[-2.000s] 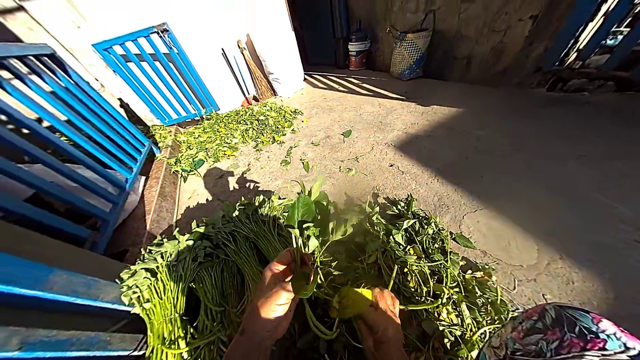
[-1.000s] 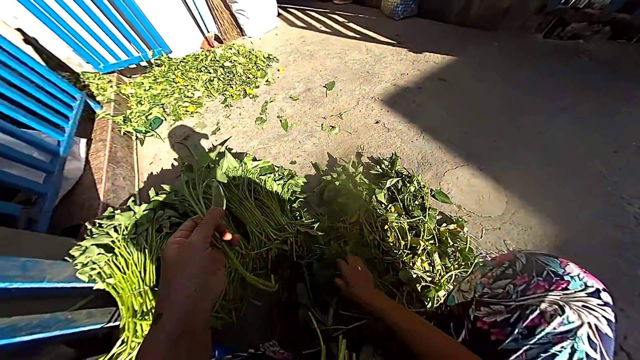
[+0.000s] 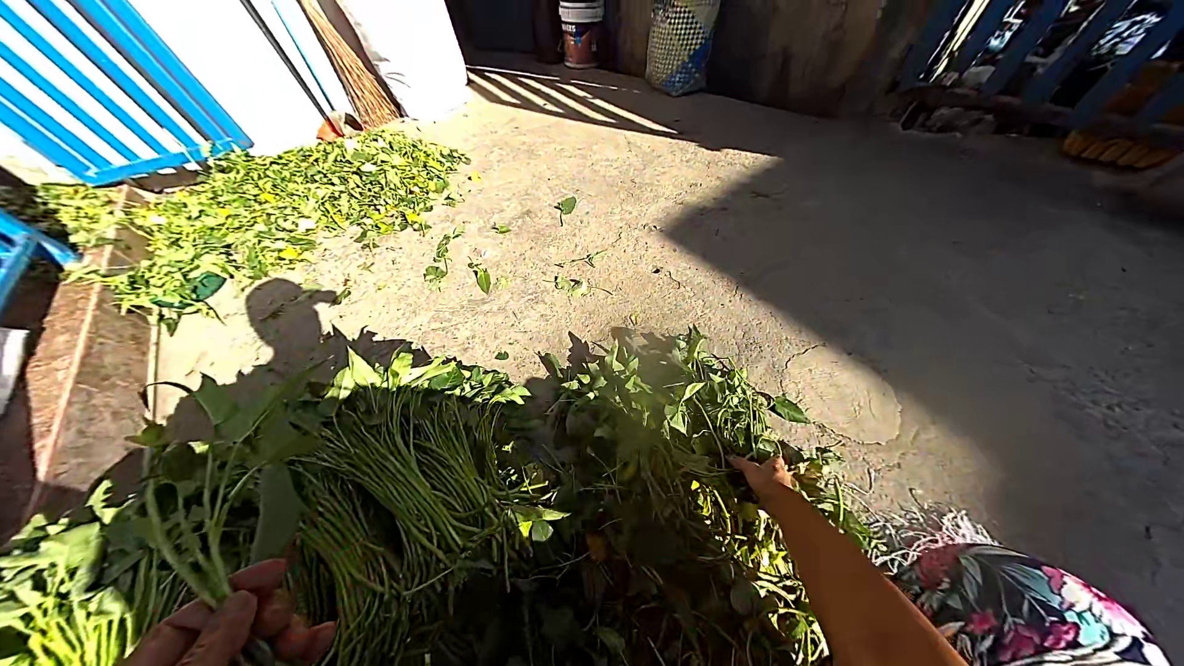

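Observation:
My left hand (image 3: 245,615) is at the lower left, its fingers closed on a small bunch of leafy green stems (image 3: 208,518) that stands upright from the grip. Behind it lie long green stems laid side by side (image 3: 407,472), with leaves at their far ends. My right hand (image 3: 766,476) reaches into the right side of a tangled heap of leafy greens (image 3: 666,416); its fingertips touch the stems, but whether they grip any cannot be told. The shaded middle of the heap is too dark to make out.
Loose leaves (image 3: 305,203) are spread by a blue slatted gate (image 3: 120,83). A straw broom (image 3: 356,69) leans on the white wall. A bucket (image 3: 581,35) and a woven bag (image 3: 680,46) stand at the back. Flowered fabric (image 3: 1027,601) is at the lower right.
My left hand, with greens in it, has moved toward the lower left of the view. My right hand has reached farther out, to the right side of the heap.

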